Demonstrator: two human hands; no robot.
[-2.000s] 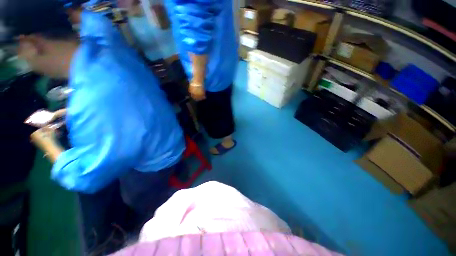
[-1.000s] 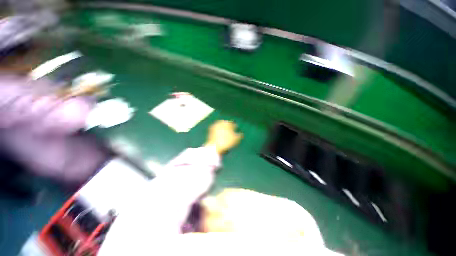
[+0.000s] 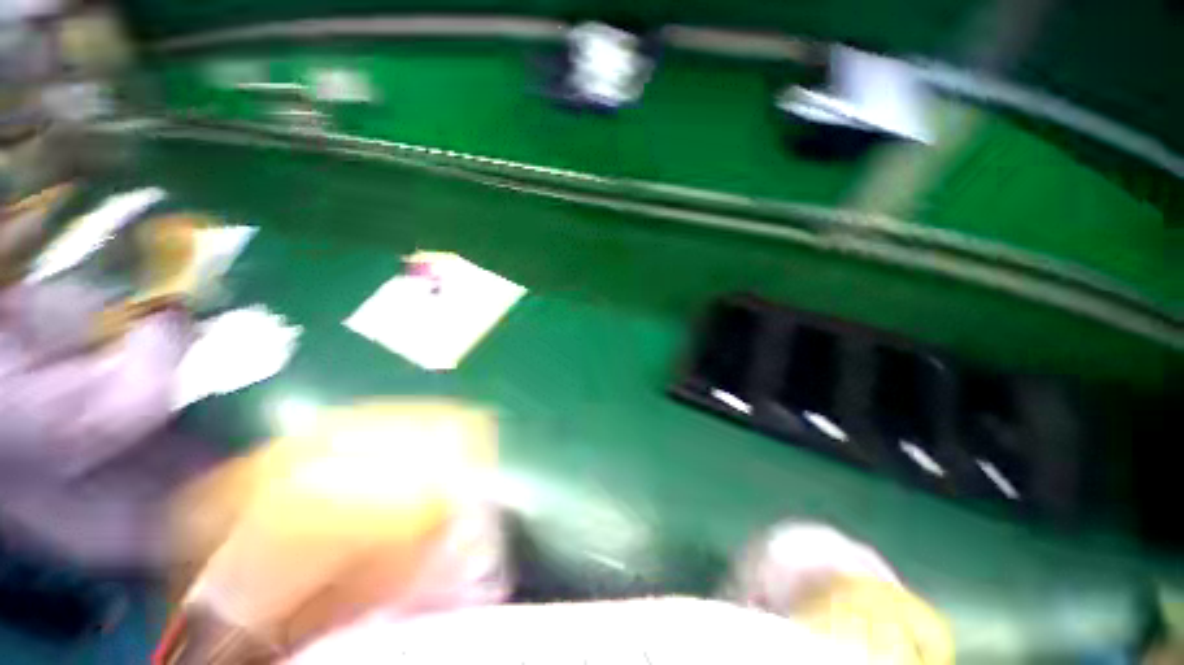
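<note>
A long black phone tray [image 3: 1078, 455] lies on the green bench at the right, with several glossy black units in its slots, each with a small white patch at its near end. My left hand [image 3: 357, 474] is large, blurred and overexposed at the lower left, left of the tray. My right hand [image 3: 876, 617] is blurred at the bottom edge, below the tray and apart from it. The fingers of both hands are too blurred to read, and I cannot tell if they hold anything.
A white paper sheet [image 3: 455, 318] with a small pink item lies beyond my left hand. A person in a pink smock [image 3: 91, 403] is at the left, beside a white heap [image 3: 238, 357]. A blue bin [image 3: 600, 72] and a black bin [image 3: 831, 130] are on the rear rail.
The view was on blue-smocked people and shelves, then swung to the bench. Since then my left hand has come back towards me, and my right hand shows further right. The red tray is now mostly out of view.
</note>
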